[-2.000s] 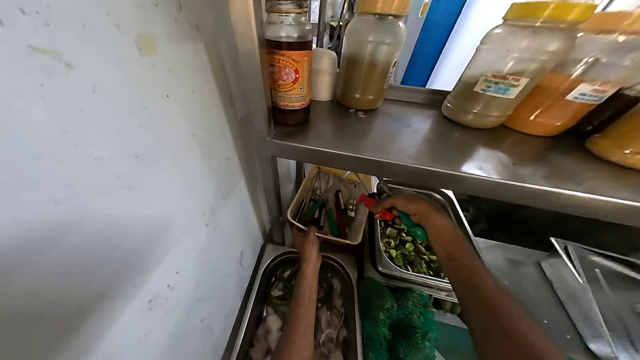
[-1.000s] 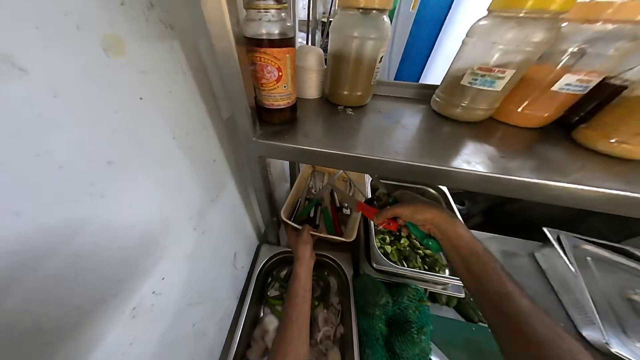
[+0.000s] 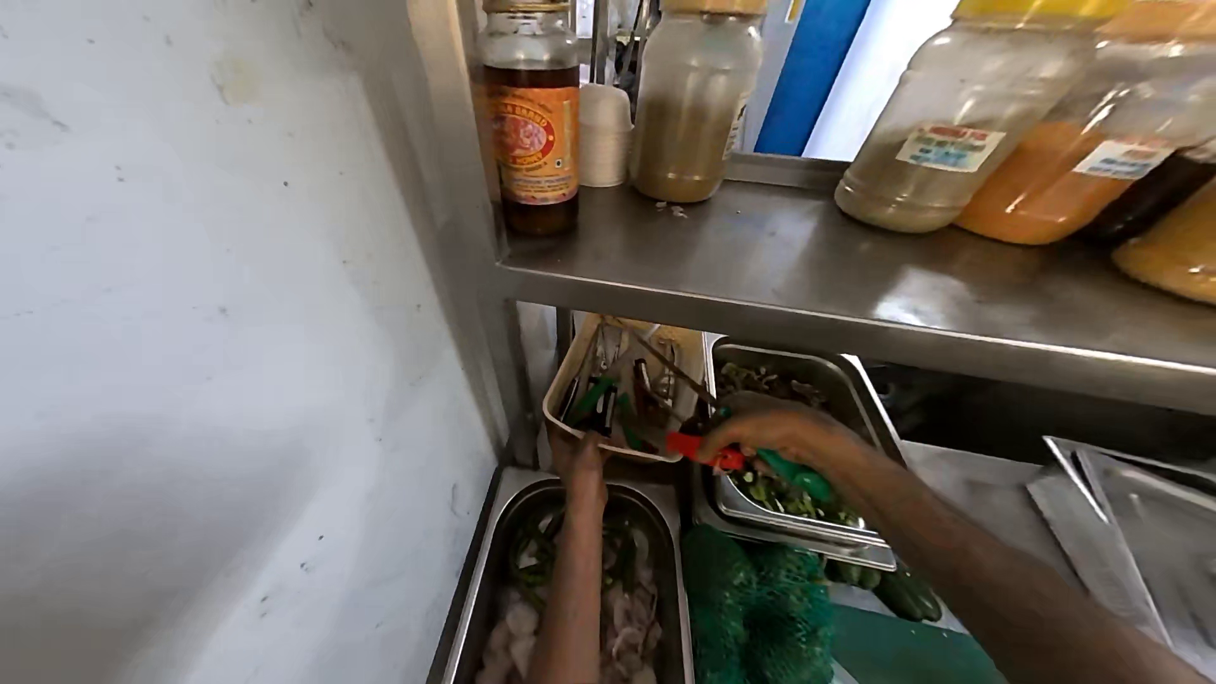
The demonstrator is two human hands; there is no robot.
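Beneath the shelf a cream plastic tub [image 3: 554, 404] holds knives and other utensils with green, red and black handles. My left hand [image 3: 582, 465] is at the tub's front rim; its fingers are partly hidden, so its grip cannot be told. My right hand [image 3: 774, 432] is shut on utensils, over the tub's right side and the steel pan of chopped greens. A red handle [image 3: 703, 450] and a green handle [image 3: 796, 475] show at this hand, and blades reach left over the tub. Which blade belongs to which handle is unclear.
A steel shelf edge [image 3: 855, 339] crosses above my hands, bearing a honey bottle [image 3: 532, 142] and several jars. A white wall [image 3: 237, 380] stands at left. Below lie a steel pan of pale pieces [image 3: 475, 579], a green mesh bag [image 3: 760, 608] and, at right, steel trays [image 3: 1140, 532].
A long dark blade now slants over the tub from my right hand, which it did not plainly do in the earlier frames. My left hand stays at the tub's front rim.
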